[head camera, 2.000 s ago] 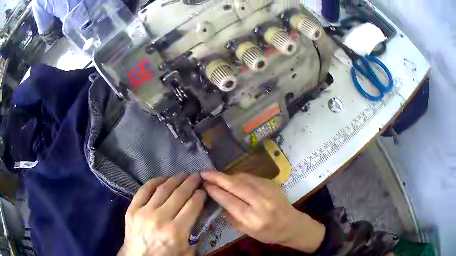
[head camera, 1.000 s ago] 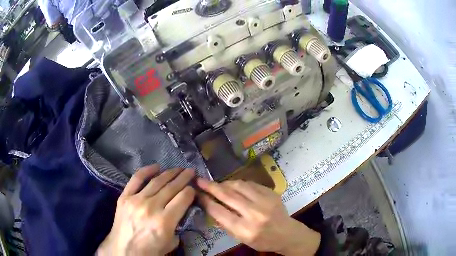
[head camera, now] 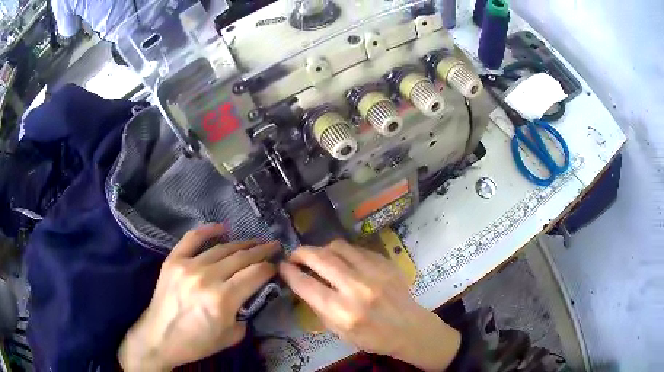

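Note:
A grey ribbed fabric piece [head camera: 191,195] lies at the left front of the cream overlock machine [head camera: 291,94], joined to a navy garment [head camera: 65,269] heaped at the left. My left hand [head camera: 200,298] presses on the grey fabric with bent fingers; a rolled edge shows beside its thumb. My right hand [head camera: 357,301] pinches the fabric edge, its fingertips touching or nearly touching the left fingertips, just in front of the needle area [head camera: 273,178]. The fabric under the fingers is mostly hidden.
Blue-handled scissors [head camera: 539,152] and a white scrap [head camera: 536,95] lie at the right of the white table [head camera: 466,247]. A purple thread cone [head camera: 493,36] stands behind. A clear guard [head camera: 156,51] rises at the machine's left end. A person in a light shirt [head camera: 116,18] is at the upper left.
The machine and table have shifted lower in view. Both hands have moved slightly left relative to the frame, still on the fabric edge. The rolled edge now shows more clearly between them.

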